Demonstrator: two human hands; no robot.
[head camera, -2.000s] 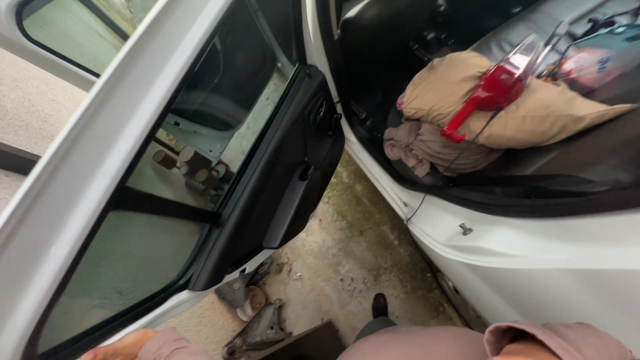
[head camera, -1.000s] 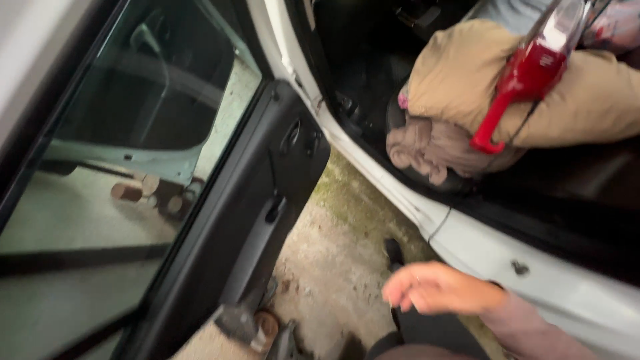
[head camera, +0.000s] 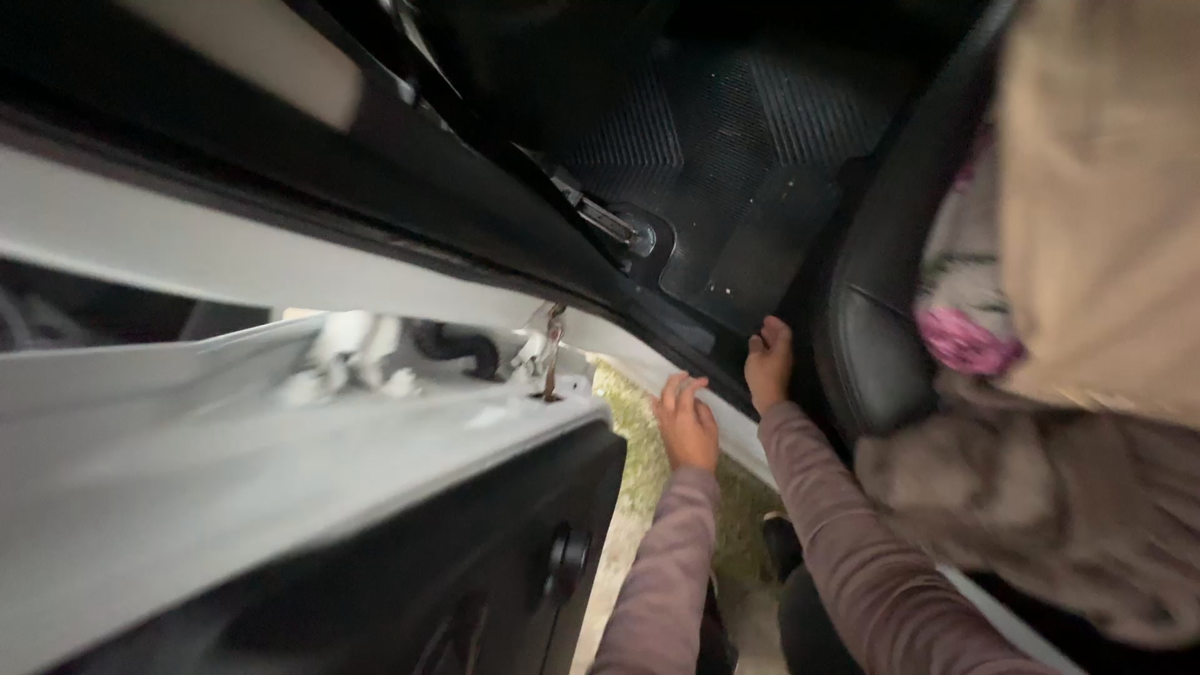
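My left hand (head camera: 687, 422) is at the white door sill (head camera: 741, 441) of a car, fingers slightly apart and nothing seen in it; whether it touches the sill is unclear. Just right of it, my right hand (head camera: 771, 364) reaches inside the sill, beside the black seat (head camera: 872, 347), with its fingers partly curled and no object visible in it. Beyond the hands lies a black ribbed rubber floor mat (head camera: 694, 159), with small light specks on it. A metal pedal-like part (head camera: 609, 223) stands at the mat's left edge.
The open car door (head camera: 450, 553) with its black inner panel fills the lower left, joined near a rusty door check strap (head camera: 553, 352). A tan cushion (head camera: 1106, 206), a pink-patterned cloth (head camera: 966, 337) and a crumpled brown cloth (head camera: 1031, 506) lie on the seat. Mossy ground (head camera: 637, 441) shows between door and sill.
The view has moved much closer to the footwell. Both hands now reach forward to the sill area; one second ago only one hand showed, over the gap. The red handheld vacuum is out of view.
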